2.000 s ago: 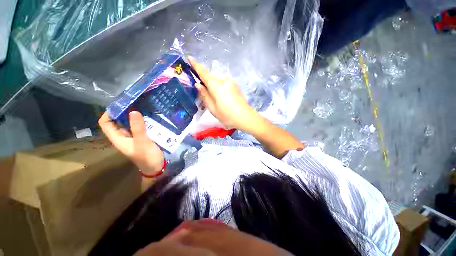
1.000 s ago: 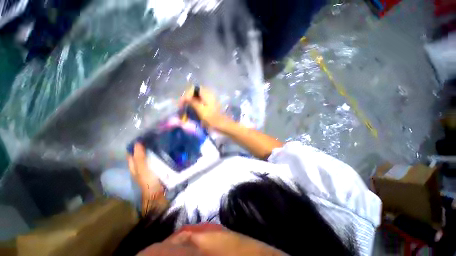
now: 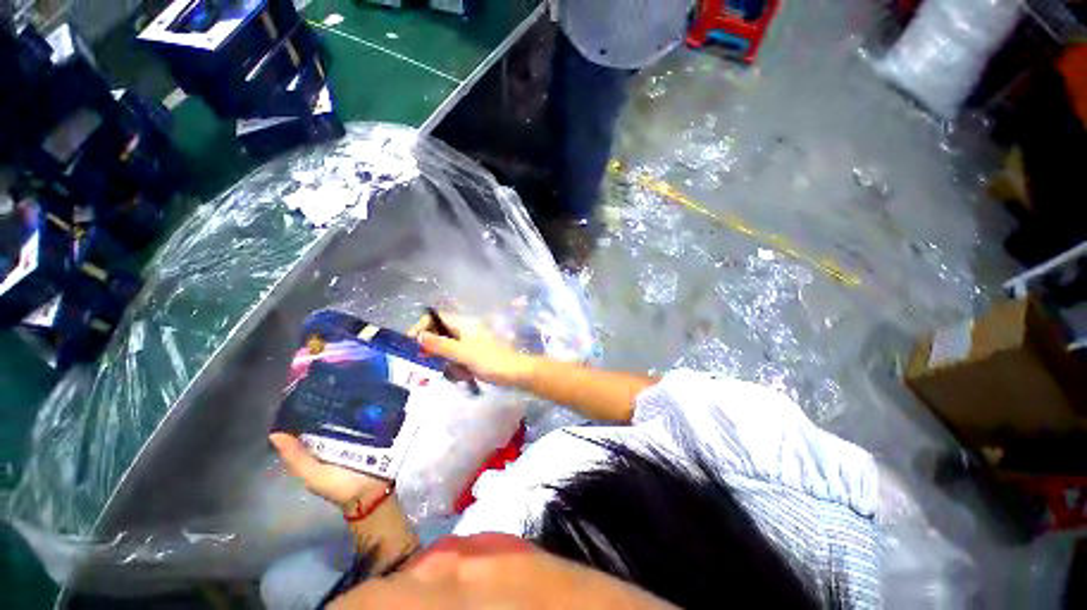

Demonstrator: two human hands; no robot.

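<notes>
The retail box (image 3: 346, 399), dark blue and white with a keypad picture, is tilted over the open clear waste bag (image 3: 525, 256). My left hand (image 3: 334, 479) holds it by its lower edge, the thumb at the lower left corner. My right hand (image 3: 471, 352) is at the box's upper right edge, gripping a thin black stick like a cutter (image 3: 439, 324); its blade cannot be made out. Whether film is still on the box cannot be told. Silvery-white crumpled pieces (image 3: 352, 179) lie on the bag at the table edge.
Stacks of dark blue boxes (image 3: 244, 66) stand on the green table (image 3: 399, 38). A person (image 3: 596, 95) stands by the table beyond the bag. Film scraps (image 3: 763, 298) lie over the grey floor. A brown carton (image 3: 989, 363) is at right, a red stool (image 3: 733, 26) at top.
The view has swung toward the table, showing the box stacks and the standing person. The box has turned in my left hand. The black stick, unseen at first, shows in my right hand.
</notes>
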